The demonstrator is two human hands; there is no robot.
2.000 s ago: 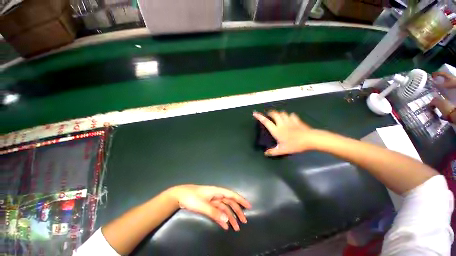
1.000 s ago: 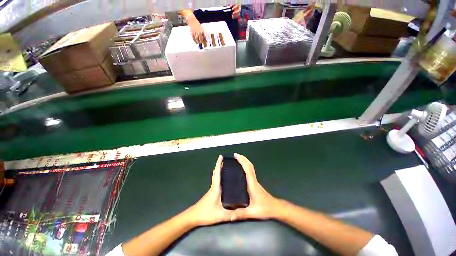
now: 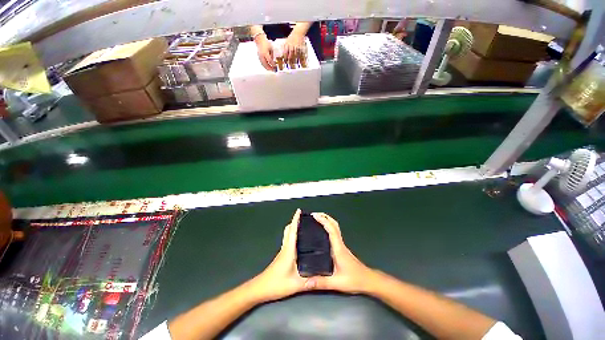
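Note:
A stack of small black units (image 3: pixel 314 244) stands on the dark green bench mat in front of me, between my hands. My left hand (image 3: pixel 286 262) is pressed along its left side and my right hand (image 3: pixel 341 261) along its right side. The fingertips reach the far end and the thumbs meet at the near end. The top looks plain black, with a faint line across it. How many units there are cannot be told.
A plastic-covered printed sheet (image 3: pixel 93 272) lies left, a white box (image 3: pixel 564 285) right, with a small white fan (image 3: pixel 536 198) behind it. The green conveyor (image 3: pixel 265 163) runs beyond. Across it, a person's hands are over a white foam box (image 3: pixel 275 89) beside a carton (image 3: pixel 116 83).
My right hand, first on a black piece at the right, has come to the middle, and both hands now enclose the stack. The view has tilted up, showing more across the line.

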